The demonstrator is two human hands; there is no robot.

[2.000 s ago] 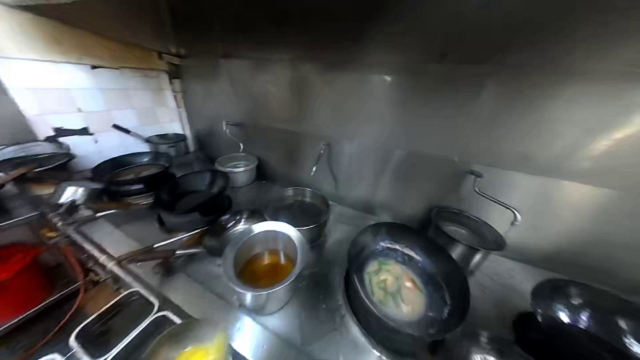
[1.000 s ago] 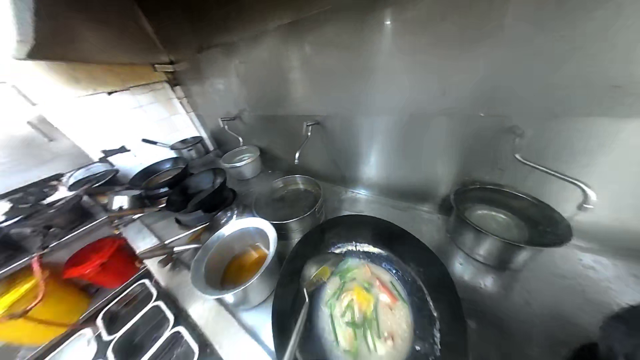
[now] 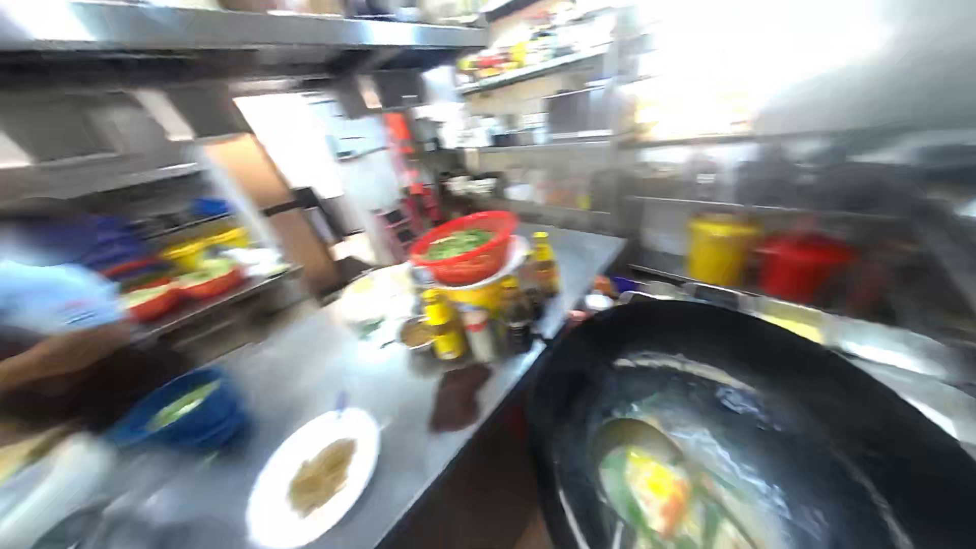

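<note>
Neither of my hands shows in the head view. A large black wok (image 3: 732, 358) fills the lower right, close to the camera. A metal ladle (image 3: 637, 435) lies inside it, with egg, green vegetables and pale liquid in and around its bowl. What holds the wok and the ladle is out of view. To the left, on a steel counter, a white oval plate (image 3: 354, 476) bears a brown food. Motion blur softens most of the view.
On the counter stand a red basket of greens (image 3: 465, 263), yellow bottles (image 3: 442, 326) and a blue bowl (image 3: 191, 412). Another person (image 3: 57, 305) stands at the far left. Behind the wok are a yellow container (image 3: 718, 248) and a red bucket (image 3: 804, 265).
The view has swung from the stove to the counter. The black wok, among the stove pots earlier, is now beside the counter's edge, with the ladle in its food.
</note>
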